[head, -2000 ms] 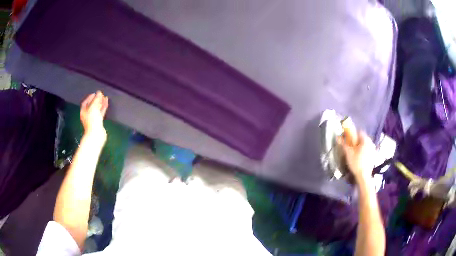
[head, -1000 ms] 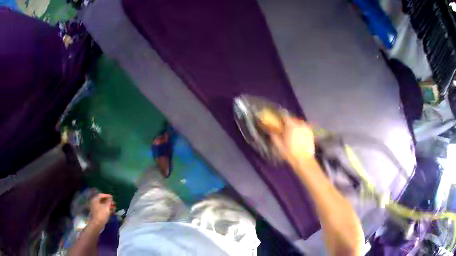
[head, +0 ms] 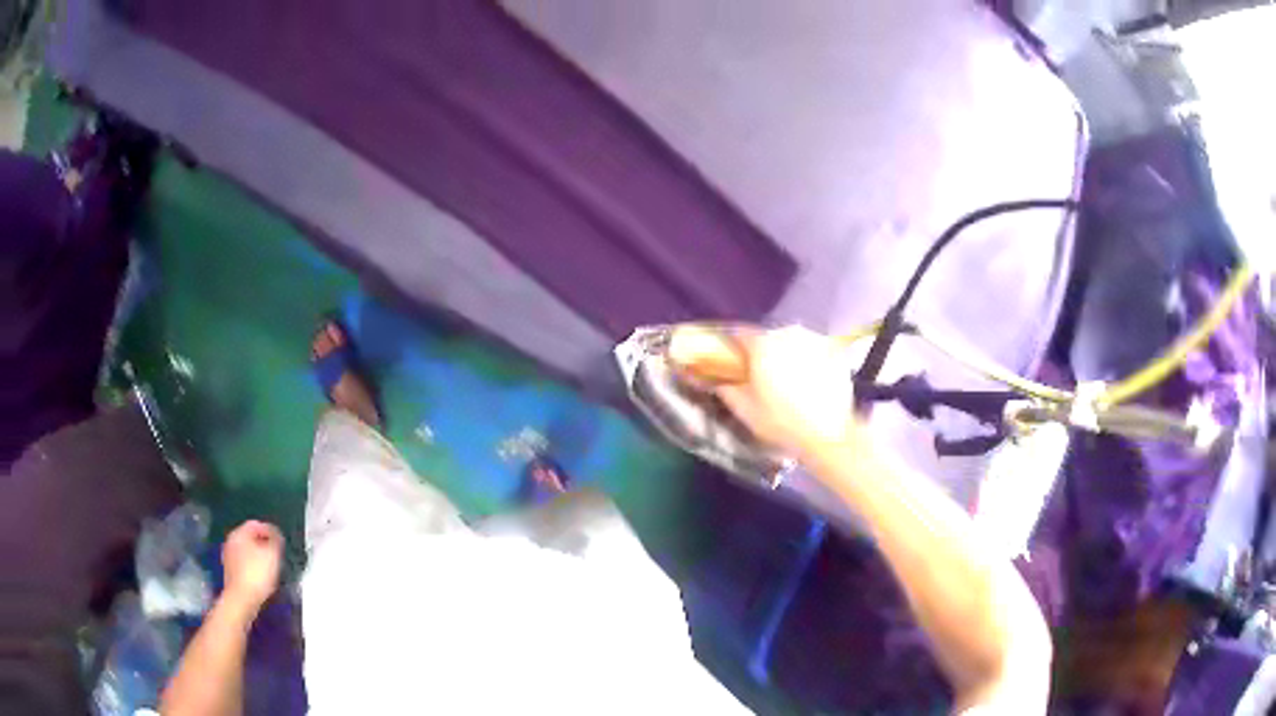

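Observation:
Purple trousers lie flat as a long narrow panel across the grey cloth-covered table, with the straight end towards the right. My right hand grips the handle of a silver steam iron at the table's near edge, by the near corner of the trouser end. The iron covers that corner; whether it touches the cloth cannot be told. My left hand hangs low at the left, away from the table, small, with its fingers curled and nothing visible in it.
A black cable and a yellowish hose run from the iron to the right. Dark purple garments are heaped at left, with more purple cloth at right. My feet are on the green and blue floor below the table edge.
The iron went from the table's right end onto the trousers, then to the near edge by their end. My left hand dropped from the table edge to low left. The view has swung.

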